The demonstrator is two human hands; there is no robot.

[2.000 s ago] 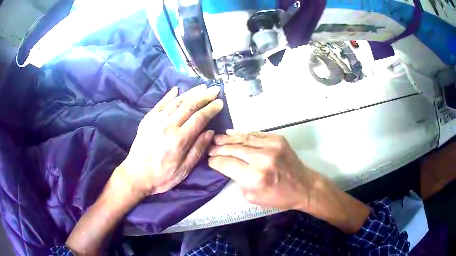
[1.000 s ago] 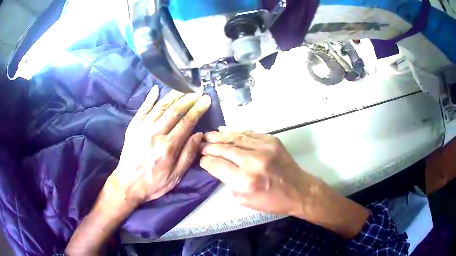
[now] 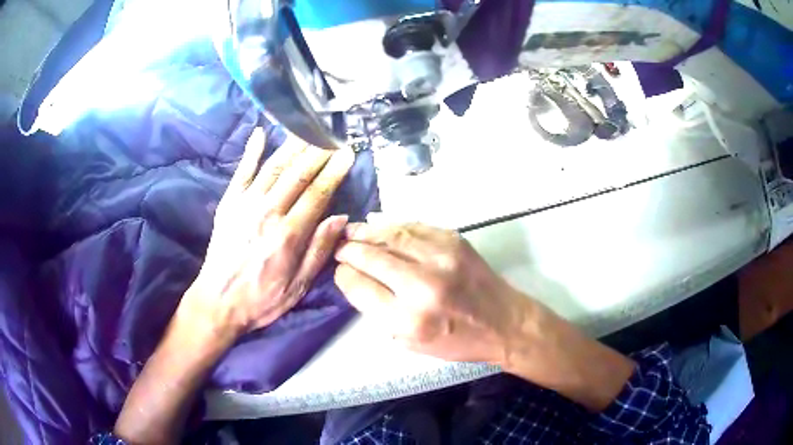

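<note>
The quilted purple garment (image 3: 130, 235) is heaped left of the needle, its flat edge (image 3: 360, 189) running from under the presser foot (image 3: 357, 139) toward me. My left hand (image 3: 274, 235) lies flat on the cloth, fingers spread, fingertips close to the foot. My right hand (image 3: 426, 291) pinches the garment edge between thumb and fingers, touching my left thumb. The sewing machine head (image 3: 348, 52) stands above the cloth. The stitching point is partly hidden by metal parts and my fingertips.
The white machine bed (image 3: 591, 226) has a dark seam line. A ring-shaped item with small tools (image 3: 574, 109) lies behind the needle, near purple scraps (image 3: 658, 78). Purple strips (image 3: 494, 39) hang over the head. A measuring tape (image 3: 383, 384) runs along the front edge. Lamp glare is upper left.
Both hands have moved slightly left with the garment edge since two seconds ago. The left hand's fingers are more spread. The camera view has also shifted a little.
</note>
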